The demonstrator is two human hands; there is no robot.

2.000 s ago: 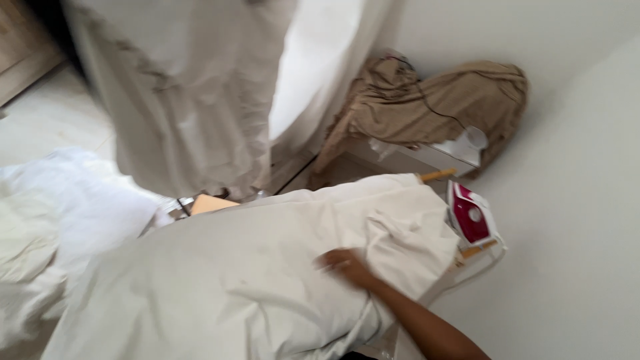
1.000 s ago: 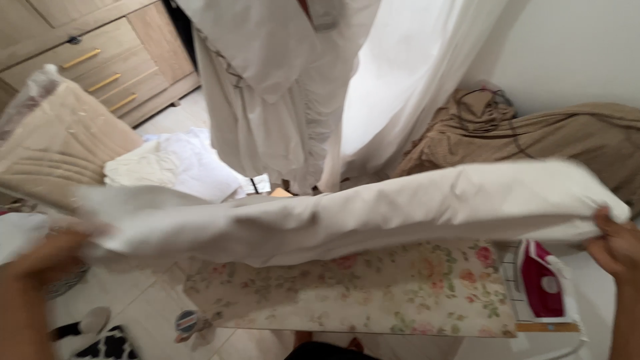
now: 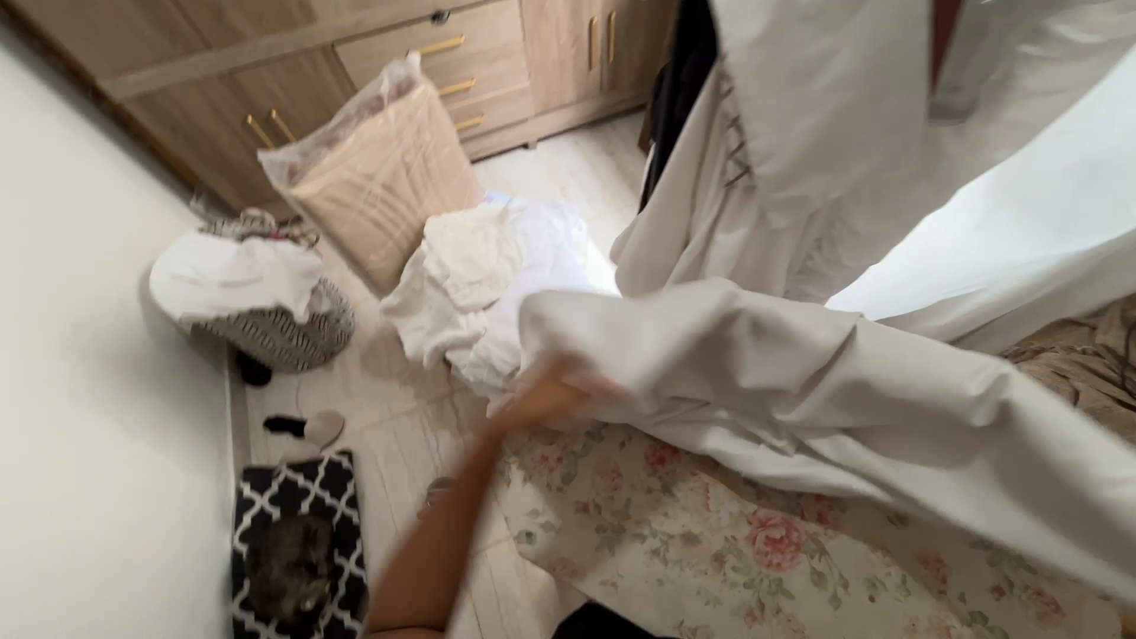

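Note:
My left hand (image 3: 564,388), blurred by motion, grips the near-left end of a long off-white cloth (image 3: 799,373). The cloth stretches in loose folds toward the lower right, over the far part of an ironing board with a floral cover (image 3: 710,532). Its right end runs out of view, and my right hand is outside the frame. Pale garments (image 3: 834,133) hang above and beyond the board, close to the cloth's far edge.
White cloths (image 3: 488,275) lie on the floor beside a plastic-wrapped beige bundle (image 3: 390,169). A patterned basket (image 3: 293,328) stands by the left wall, near a black-and-white mat (image 3: 297,541) with a dark furry animal (image 3: 293,568) on it. Wooden cabinets (image 3: 568,53) line the back.
The cloth, earlier spread over the board, was lifted between both hands one second ago. The view has swung left, and the iron and my right hand have left it.

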